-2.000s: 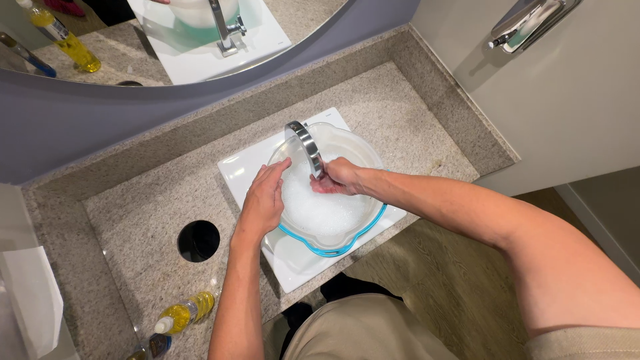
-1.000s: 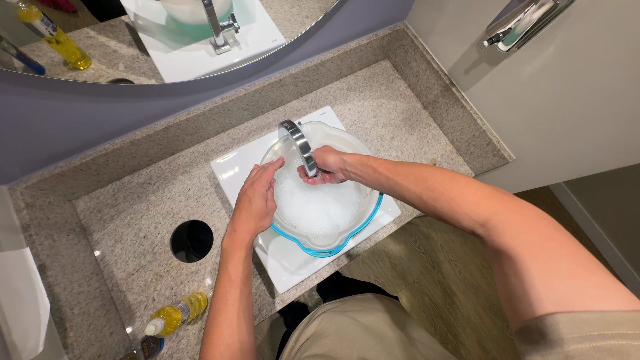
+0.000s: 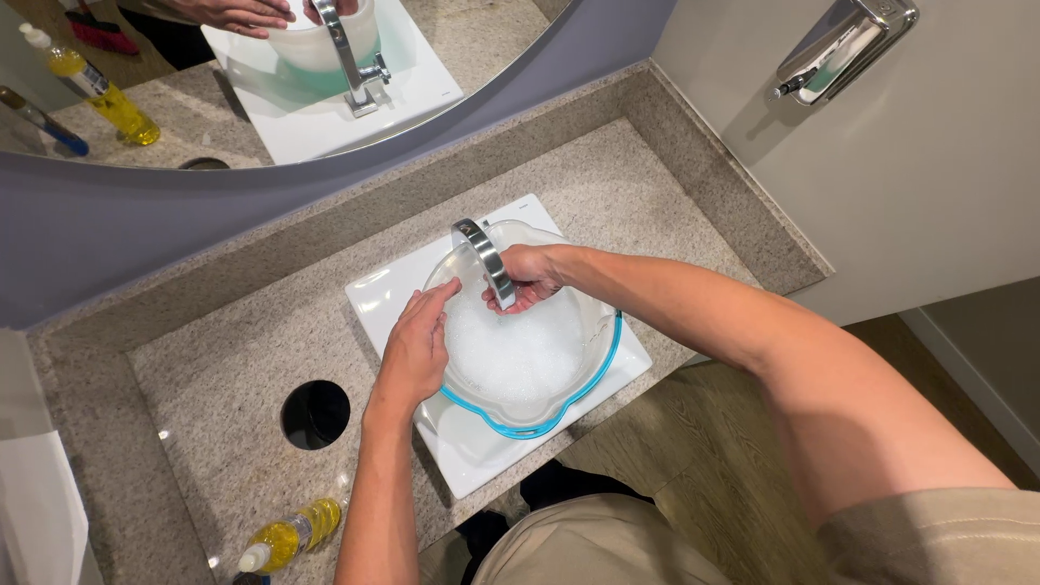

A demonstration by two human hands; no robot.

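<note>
A translucent plastic basin with a blue rim [image 3: 603, 370] stands in the white square sink [image 3: 459, 459], with white suds [image 3: 520, 349] inside. The chrome faucet [image 3: 485, 253] arches over the basin. At the faucet's spout end is my right hand [image 3: 526, 279], its fingers curled beneath and beside the spout; whether it grips the metal is hard to tell. My left hand [image 3: 416, 345] lies along the basin's left side, fingers extended and slightly apart, holding nothing.
A round black-lined hole [image 3: 315, 414] is in the granite counter [image 3: 236, 357]. A bottle of yellow liquid [image 3: 294, 535] stands near the front edge. A chrome dispenser [image 3: 849, 50] is on the right wall, and a mirror [image 3: 487, 49] hangs above the counter's back ledge.
The suds spread over more of the basin than two seconds ago. Both hands stay around the faucet and the basin's left side.
</note>
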